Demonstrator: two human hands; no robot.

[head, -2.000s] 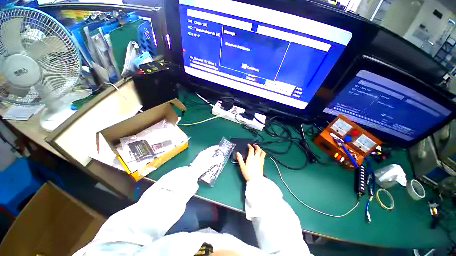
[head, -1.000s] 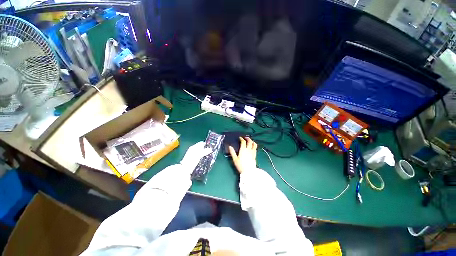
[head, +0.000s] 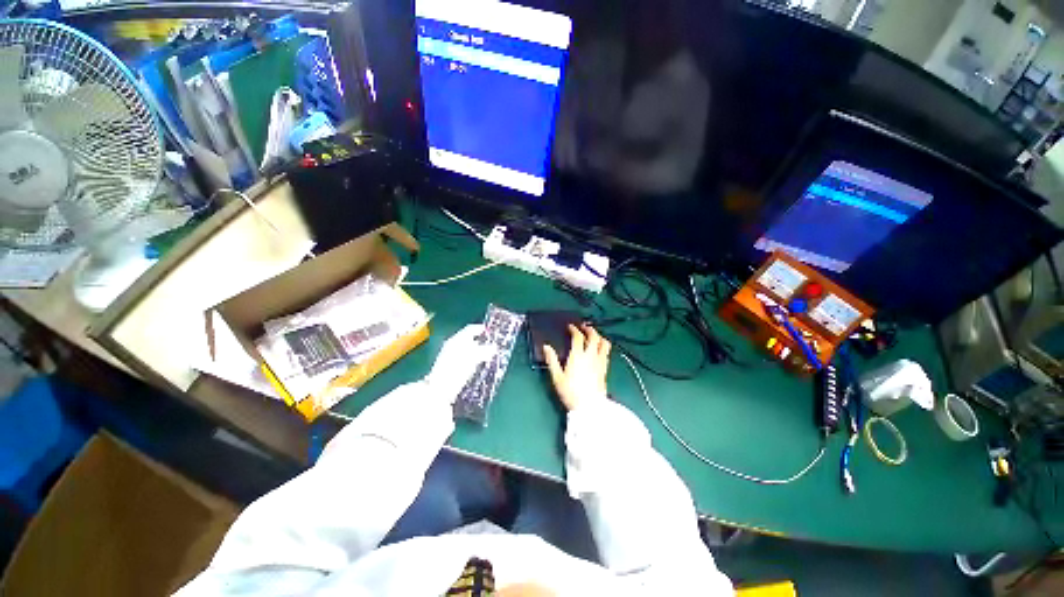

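Observation:
My left hand, in a white glove, holds a remote control in a clear bag over the front of the bench. My bare right hand rests on a black set-top box just right of the remote; its fingers partly cover the box, and I cannot tell whether they grip it. Dark cables run from behind the box. The large monitor shows a blue menu on its left part. The smaller monitor shows a similar menu.
An open yellow carton with bagged items stands at left. A power strip lies below the monitor. An orange test fixture, tape roll and pale cable are at right. A fan stands far left; a brown carton is below.
The full-screen blue menu on the large monitor went dark, and now a narrower blue menu shows. The smaller monitor also shows a smaller menu. Both hands stay nearly in place; the view has shifted slightly.

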